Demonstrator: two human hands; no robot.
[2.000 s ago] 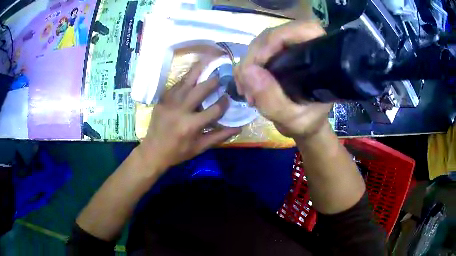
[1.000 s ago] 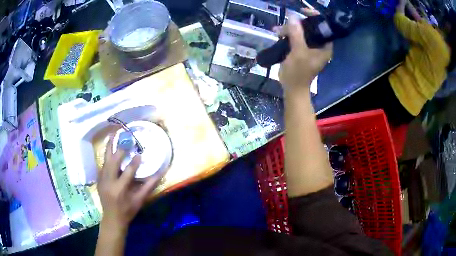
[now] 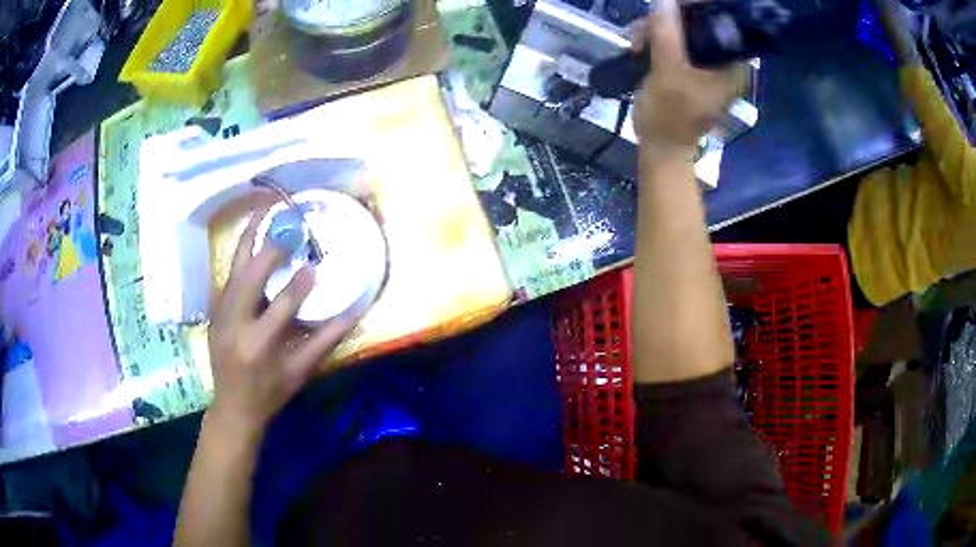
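Observation:
The white housing [image 3: 230, 150] lies on the yellowish work pad [image 3: 433, 230]. The round white disc [image 3: 359, 256] sits against the housing, with thin wires [image 3: 276, 192] running to its centre. A small greyish round piece [image 3: 287, 228] is at the disc's centre. My left hand [image 3: 257, 331] rests on the disc, its fingers at the grey piece and the disc's near edge. My right hand [image 3: 685, 102] is raised to the right, closed around the black electric screwdriver [image 3: 738, 32], over the metal jig [image 3: 567, 91]. The screwdriver's bit is not clearly visible.
A yellow screw box [image 3: 184, 53] and a round tin [image 3: 353, 43] on a brown board [image 3: 262, 80] stand behind the pad. A pink sheet [image 3: 64, 310] lies left. A red basket [image 3: 792, 262] stands below the bench edge at right. A person's yellow sleeve [image 3: 910, 230] shows far right.
The screwdriver in my right hand has moved from over the disc out to the right, above the jig. My left hand stays at the disc. The view has shifted right.

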